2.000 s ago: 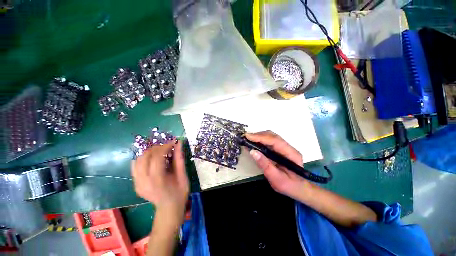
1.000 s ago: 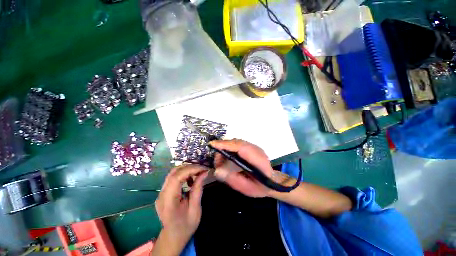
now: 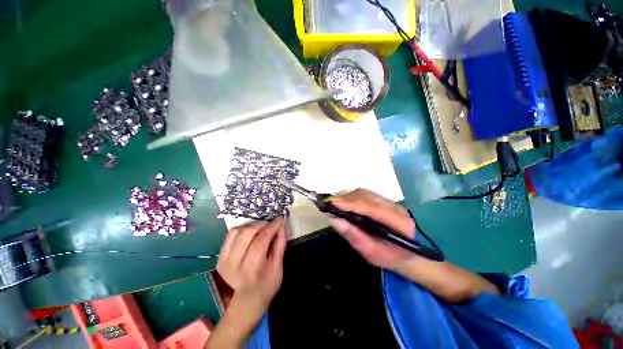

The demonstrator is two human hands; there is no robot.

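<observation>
The circuit board panel [image 3: 259, 183] lies slightly turned on the white work sheet [image 3: 341, 153]. My right hand [image 3: 374, 228] grips the black soldering iron [image 3: 382, 235], its metal tip over the panel's right part. My left hand [image 3: 253, 258] is at the panel's lower edge, fingertips together near its lower right corner; what lies between them is hidden. The thin solder wire [image 3: 136, 253] runs from the reel [image 3: 24, 259] at the left into my left hand. Small pinkish and white components [image 3: 162, 206] lie loose left of the sheet.
A translucent extractor hood [image 3: 229, 78] stands over the sheet's back edge. Behind are a tip cleaner tin [image 3: 374, 68] and yellow tray [image 3: 352, 44]. A blue station [image 3: 509, 85] is at right with red clip leads [image 3: 427, 63]. Stacked panels [image 3: 33, 151] stand left; an orange-red bin [image 3: 126, 320] is below.
My left hand has gone from the component pile to the panel's lower edge. The iron's tip has shifted over the panel, and my right hand has drawn apart from my left. The view has shifted.
</observation>
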